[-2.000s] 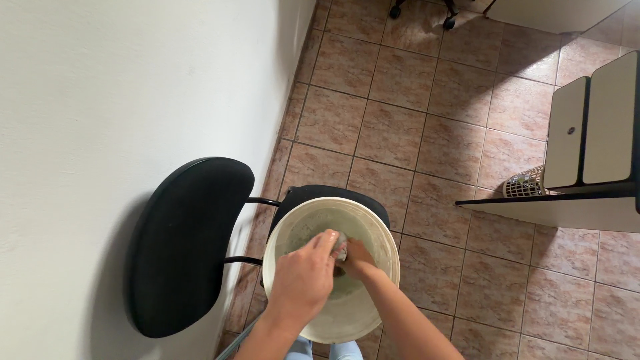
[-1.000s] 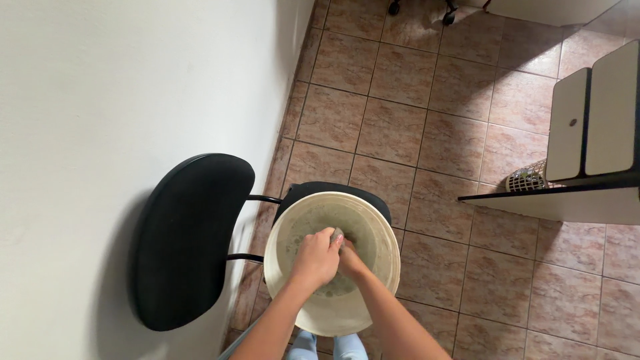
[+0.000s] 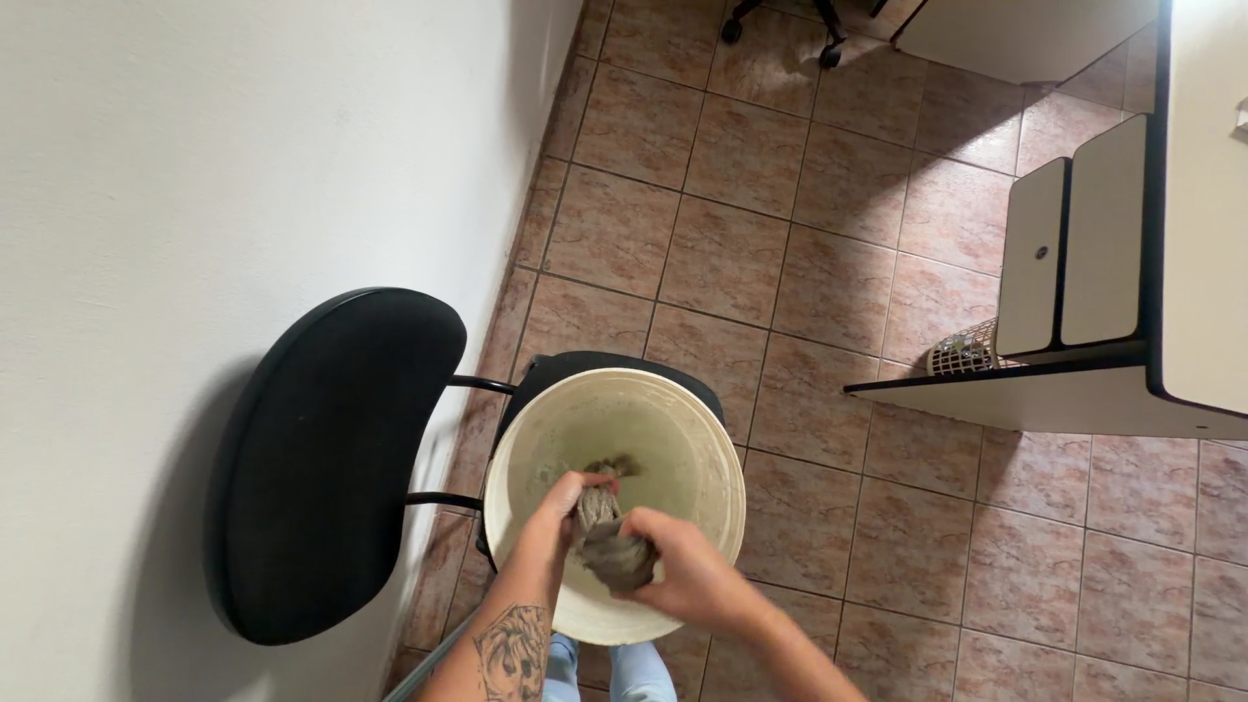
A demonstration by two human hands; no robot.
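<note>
A wet grey-brown cloth (image 3: 616,558) is bunched and twisted between my two hands, over a round off-white plastic bucket (image 3: 717,468). My left hand (image 3: 577,497) grips its upper part near the middle of the bucket. Lower and to the right, my right hand (image 3: 678,565) is closed on the cloth's thicker end. Cloudy water (image 3: 653,439) with some bubbles lies in the bucket, with a dark patch just beyond my left hand. Under the bucket is the black seat (image 3: 575,366) of a chair.
The chair's black backrest (image 3: 336,468) stands at the left by the white wall (image 3: 244,146). A desk with drawers (image 3: 1102,234) is at the right, with a lattice waste basket (image 3: 960,351) beside it. Casters of another chair (image 3: 829,54) rest on the tiled floor (image 3: 726,253).
My hands, close together in the bucket before, now hold the cloth up nearer to me. My right hand has come lower, and more of the cloth shows.
</note>
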